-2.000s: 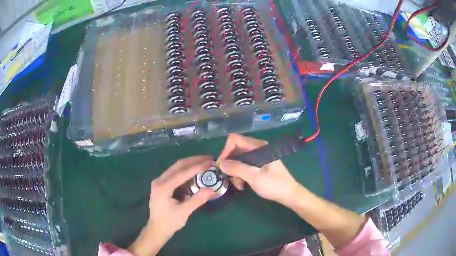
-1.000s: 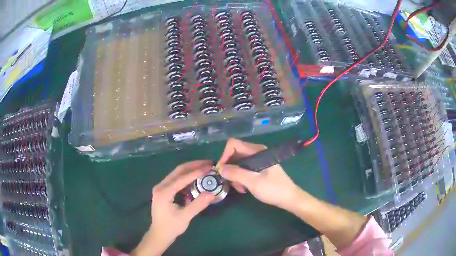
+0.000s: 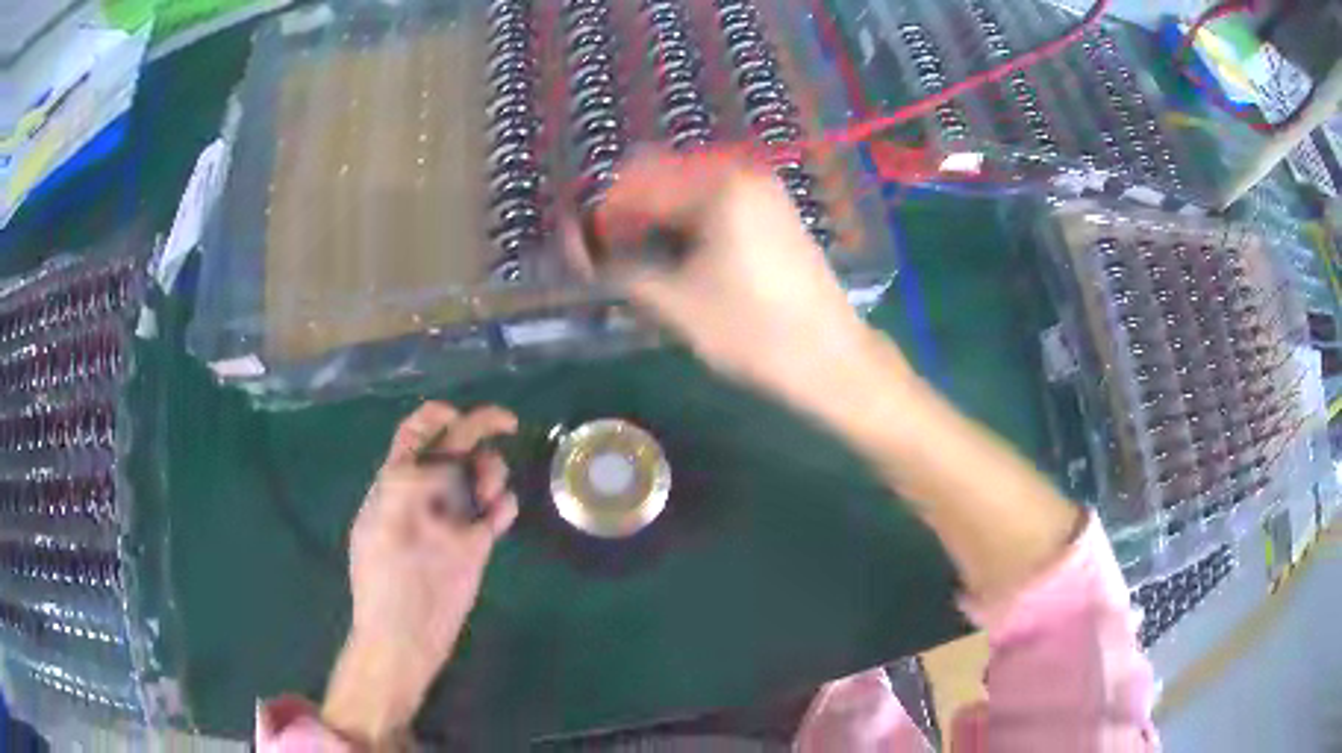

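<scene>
The round metal fixture (image 3: pixel 609 477) stands alone on the green mat, with no hand on it; its rim is silver-gold and its centre pale. My left hand (image 3: pixel 442 478) is left of it, fingers curled around a small dark component (image 3: pixel 459 480). My right hand (image 3: pixel 692 265) is raised over the front of the main tray and blurred by motion. The red lead runs to it, and a dark part, seemingly the corded tool (image 3: pixel 648 244), shows at its fingers. Its fingertips and the tool tip are too blurred to make out.
The main clear tray (image 3: pixel 243 316) lies beyond the fixture, with rows of discs at its right and a tan base at left. Filled trays stand at the left (image 3: pixel 144 486) and right (image 3: pixel 1071 397), another at upper right. The red lead (image 3: pixel 971 103) crosses the upper right. Papers lie upper left.
My left hand has let go of the fixture and moved left with a small dark component. My right hand has risen from the fixture to over the main tray, pulling the red lead with it.
</scene>
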